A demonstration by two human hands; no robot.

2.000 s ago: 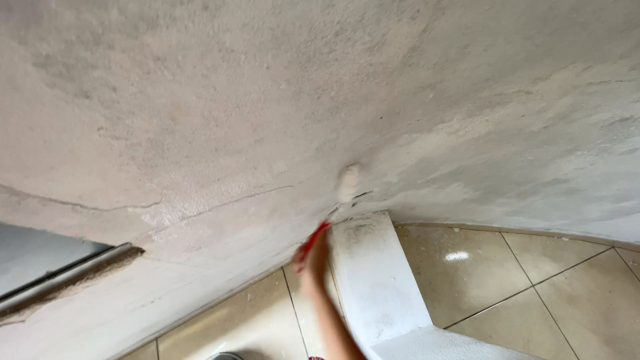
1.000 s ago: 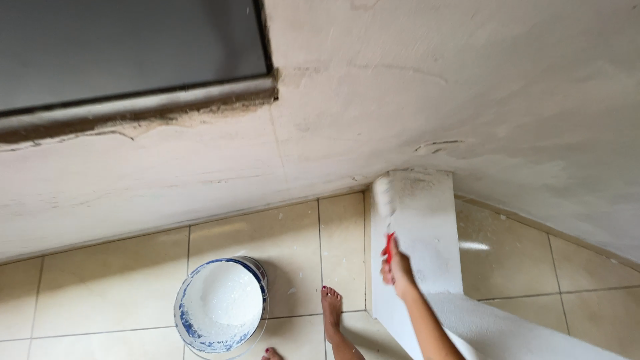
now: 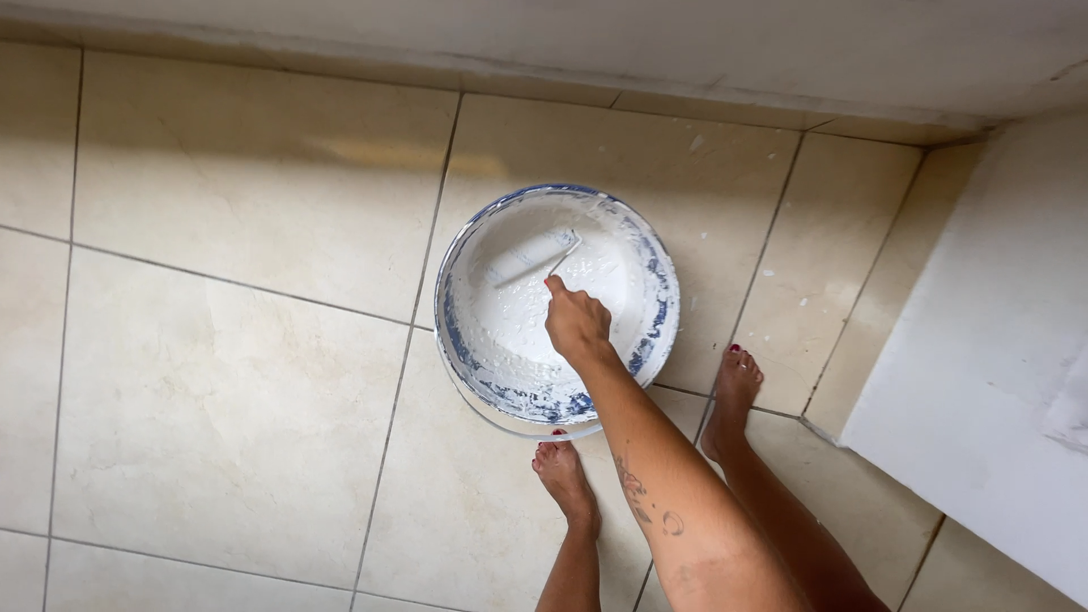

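Note:
My right hand is closed around the handle of a paint roller, reaching over a round bucket on the tiled floor. The roller's sleeve, coated white, lies against the white paint inside the bucket, toward its upper left. Its thin wire frame runs from the sleeve's right end down to my fingers; the handle itself is hidden under the hand. Blue and white smears cover the bucket's inner wall, and its wire bail hangs at the lower rim. My left hand is out of view.
My bare feet stand beside the bucket, one below it and one at its right. A wall with tile skirting runs along the top. A white wall section juts in at right. Paint specks dot the floor tiles.
My right hand and the roller have left the white ledge by the wall, moving left and down into the paint bucket. The view has swung down toward the floor.

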